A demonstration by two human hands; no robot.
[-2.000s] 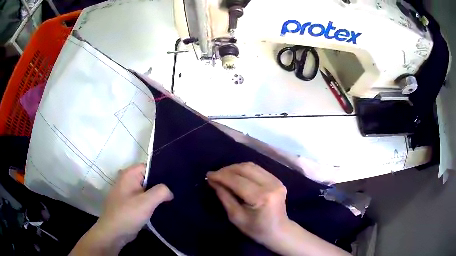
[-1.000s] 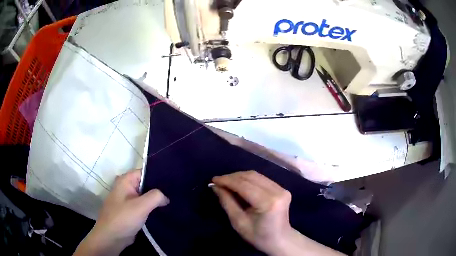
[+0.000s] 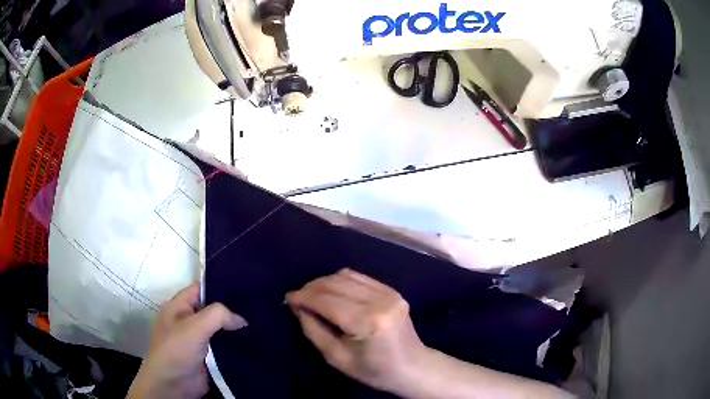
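Note:
A dark garment panel [image 3: 257, 273] lies across the table's front edge, with a thin reddish line and a pink thread near its upper left corner. A white pattern template [image 3: 124, 210] with drawn lines lies along its left side. My left hand [image 3: 187, 335] grips the template's right edge, thumb over the dark cloth. My right hand [image 3: 354, 323] rests on the panel with fingertips pinched on a tiny pale piece, perhaps chalk, mostly hidden. A greyish-pink strip [image 3: 389, 231] shows along the panel's upper edge.
The white sewing machine [image 3: 537, 39] stands at the back. Black shears [image 3: 424, 79], a red and black tool [image 3: 498, 118] and a flat black rectangle [image 3: 588, 146], perhaps a phone, lie near its arm. An orange basket [image 3: 43, 148] with a pink scrap [image 3: 43, 204] is at the left.
The view has shifted, so the machine and tools sit further left and higher in the picture. Both hands stay on the work; the pale piece at my right fingertips shows less than before.

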